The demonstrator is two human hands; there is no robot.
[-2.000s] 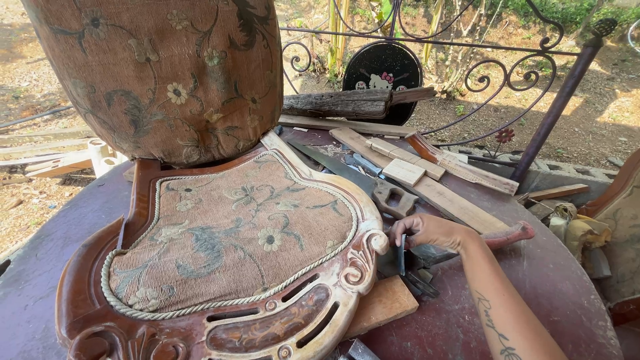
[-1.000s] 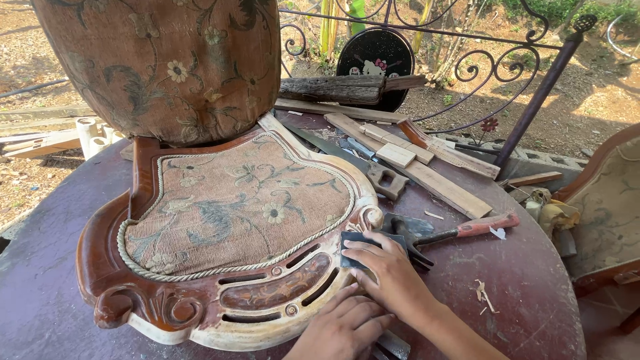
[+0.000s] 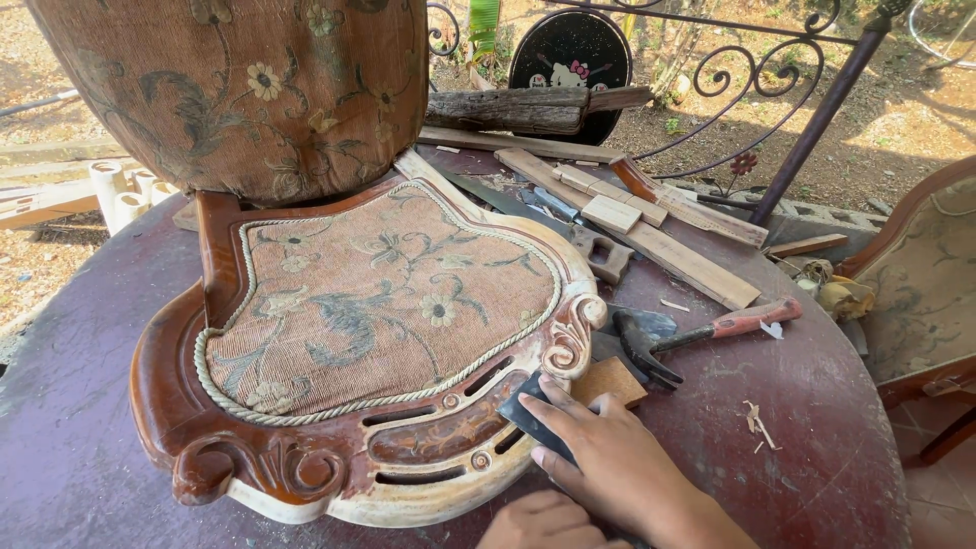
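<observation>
A carved wooden chair back (image 3: 427,503) with floral upholstery (image 3: 366,305) and rope trim lies on a round table. Its frame is part glossy brown, part pale and stripped. My right hand (image 3: 602,450) presses a dark, flat piece of what looks like sandpaper (image 3: 537,415) onto the carved panel near the scroll (image 3: 572,343), fingers spread on top. Low in the view is my left hand (image 3: 541,524), fingers curled, just beside the right wrist and partly cut off by the frame edge; whether it holds anything is hidden. A small tan block (image 3: 610,381) lies beyond my right fingers.
A claw hammer (image 3: 709,332) with a red handle lies right of the scroll. Behind are a handsaw (image 3: 602,255), wooden strips (image 3: 686,263) and a weathered timber (image 3: 511,110). The upholstered chair seat (image 3: 252,91) rises at the back left. Another chair (image 3: 926,274) stands right of the table.
My right hand has come from beside the hammer head, with a dark piece, onto the chair's carved panel. My left hand came into view and now sits lower, off the frame's edge.
</observation>
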